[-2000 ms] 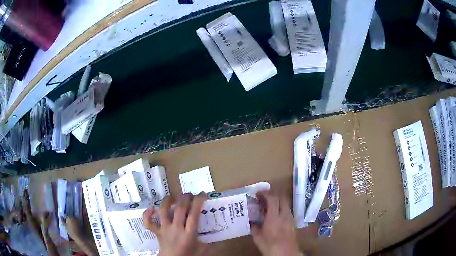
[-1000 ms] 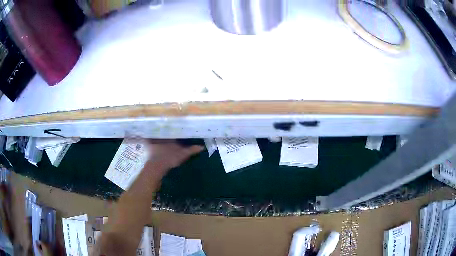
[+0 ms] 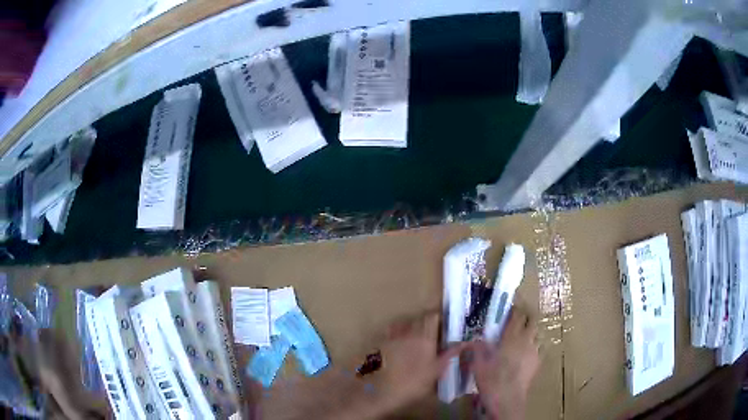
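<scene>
A pale inner tray stands out on the brown bench, right of centre, with a dark coiled cable in its middle. A slim white device lies slanted along its right side. My left hand is at the tray's left side, its thumb across the lower part. My right hand is around the lower end of the device, fingers on its right side. Both hands are slightly blurred and hide the tray's lower part. White leaflets and light-blue cards lie left of my left hand.
Stacked white cartons stand at lower left. A single carton and a carton row are at right. More cartons lie on the green belt, behind a slanting white post. Another person's blurred arm shows at lower left.
The view has swung down from the shelf to the bench. My left hand has left the belt, where a carton lies at left, and is now at the tray. My right hand has come into view.
</scene>
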